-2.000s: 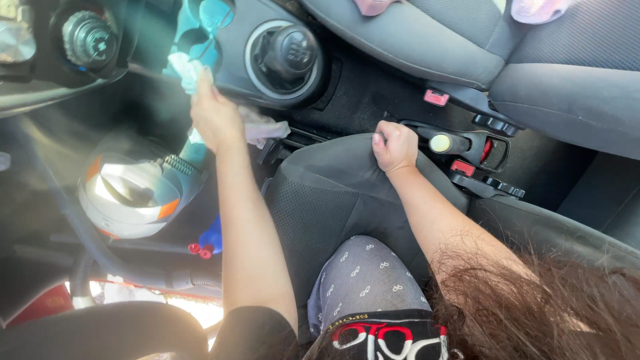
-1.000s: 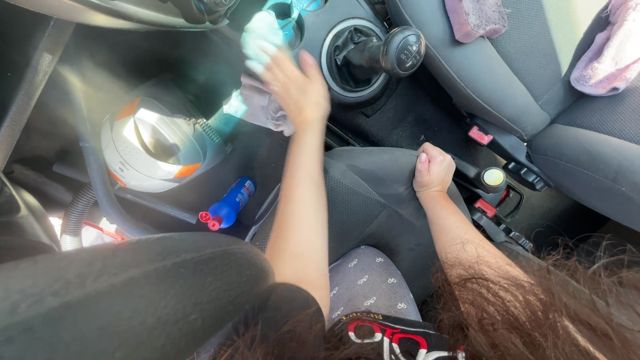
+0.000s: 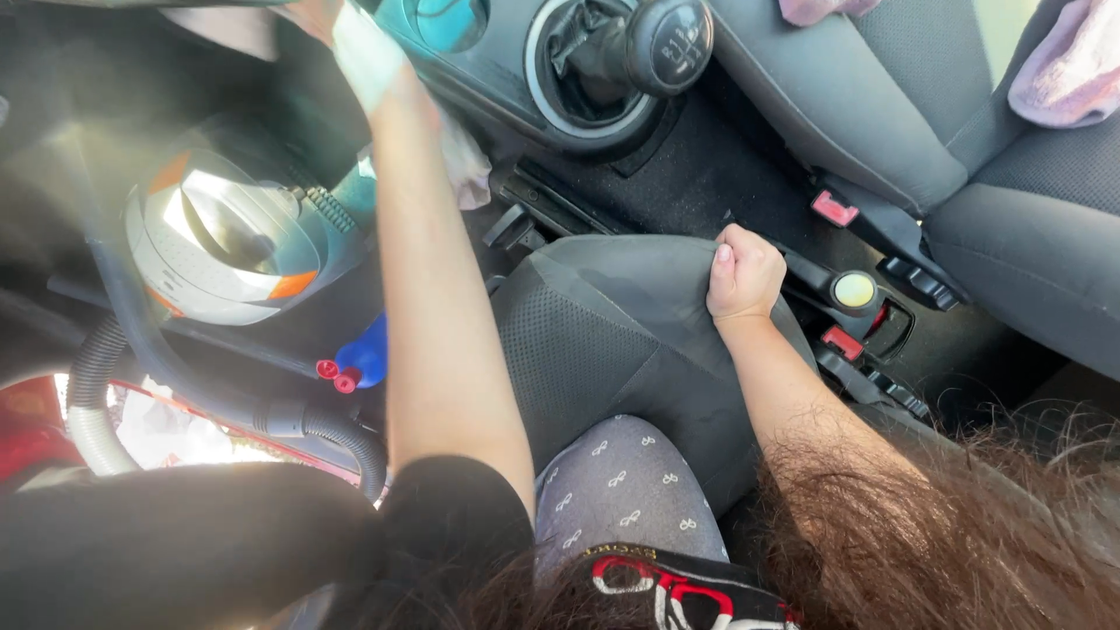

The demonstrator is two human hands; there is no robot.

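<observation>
My left hand is at the top edge, partly cut off and blurred, with a pale cloth at its fingers. Teal light falls on that wrist. My right hand is a closed fist resting on the edge of the dark grey car seat, beside the handbrake lever. Another pale, pinkish cloth shows behind my left forearm. Right of that arm's wrist stand the cup holder and the gear lever.
A white and orange rounded appliance with a grey ribbed hose is in the footwell. A blue bottle with a red cap is partly behind my left forearm. On the other seat lie a pink sponge and a pink cloth.
My left hand has moved away from the cup holder and gear lever, toward the upper left, with the pale cloth. My right fist has stayed at the seat edge.
</observation>
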